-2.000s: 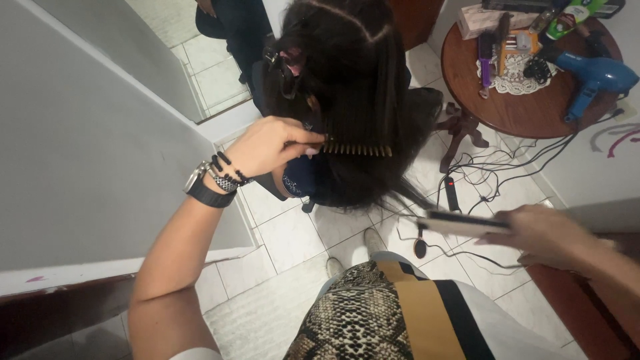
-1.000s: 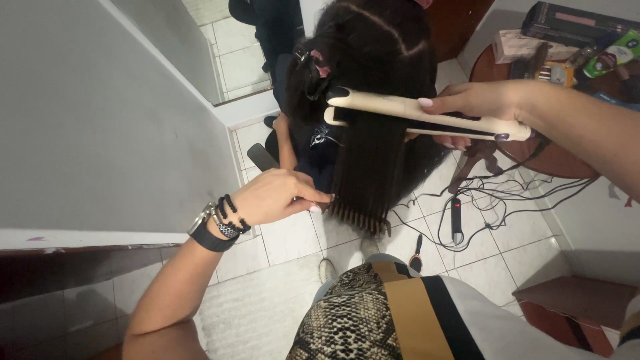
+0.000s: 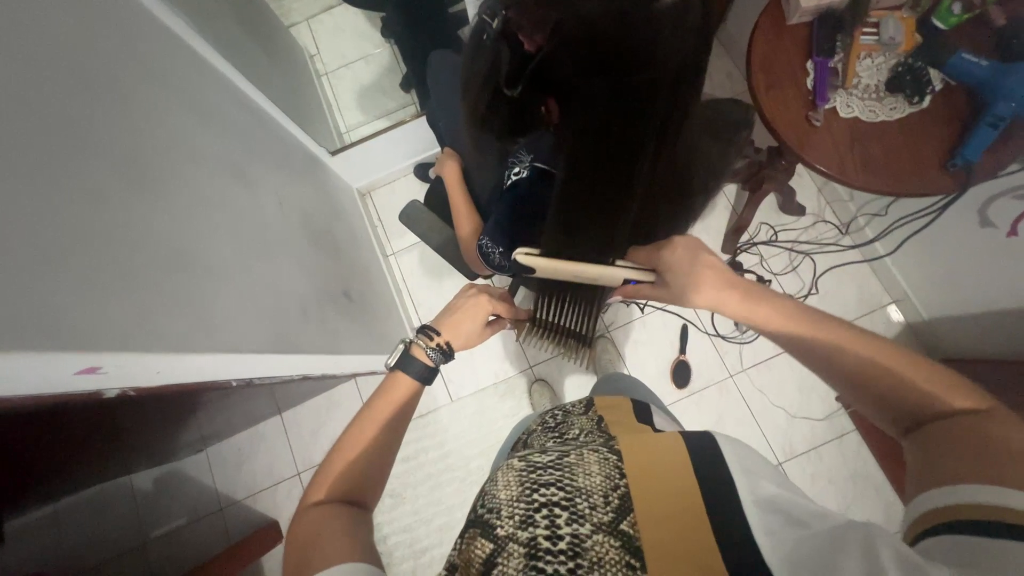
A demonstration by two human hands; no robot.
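Note:
A seated person's long dark hair point(image 3: 616, 176) hangs toward me. My right hand point(image 3: 688, 272) grips a cream hair straightener point(image 3: 580, 270), its plates closed across the lower part of a hair section. Just below it, my left hand point(image 3: 478, 318) holds a wide-toothed comb point(image 3: 564, 324) by one end, with the teeth in the tips of that section. Part of the comb lies behind hair. A clip point(image 3: 516, 68) holds other hair at the upper left of the head.
A round wooden table point(image 3: 864, 160) at the upper right holds a blue hair dryer point(image 3: 988, 104), a purple-handled brush point(image 3: 822, 64) and a lace doily point(image 3: 880, 88). Black cables point(image 3: 800, 240) trail below it. A hairbrush point(image 3: 682, 364) lies on the tiled floor. A chair armrest point(image 3: 436, 236) is beside the person.
The straightener has moved down the hair section from near the head to close above the comb. Two seconds ago it was off the hair, at the right.

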